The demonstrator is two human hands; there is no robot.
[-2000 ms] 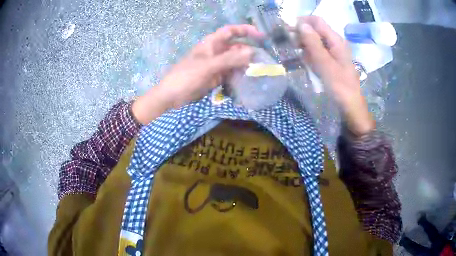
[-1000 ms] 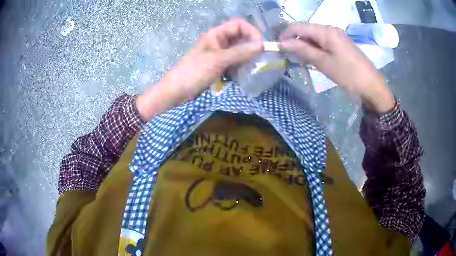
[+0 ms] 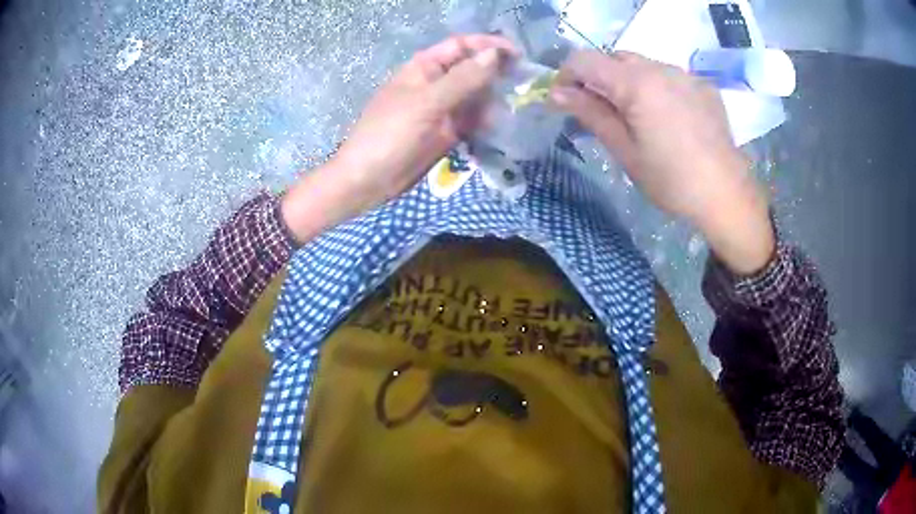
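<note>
A clear, milky plastic cup (image 3: 519,131) is held over the lap, blurred, at the top middle. A short yellow tape strip (image 3: 534,90) lies along its upper part. My left hand (image 3: 422,110) holds the cup from the left side, with thumb and fingers near its upper edge. My right hand (image 3: 663,125) pinches the right end of the yellow tape strip at the cup. The right fingertips are close to the left ones. The far side of the cup is hidden.
A white sheet (image 3: 678,30) lies beyond the hands at the upper right, with a dark label (image 3: 730,24). A blue-and-white cylindrical container (image 3: 743,70) lies on its side there. The speckled grey floor (image 3: 221,90) is at the left. A red patch (image 3: 899,495) shows at the lower right.
My hands were pinching a small pale strip above the cup a second ago; that strip is not distinct now. My right fingers have moved onto the yellow tape, and the cup sits higher between my hands.
</note>
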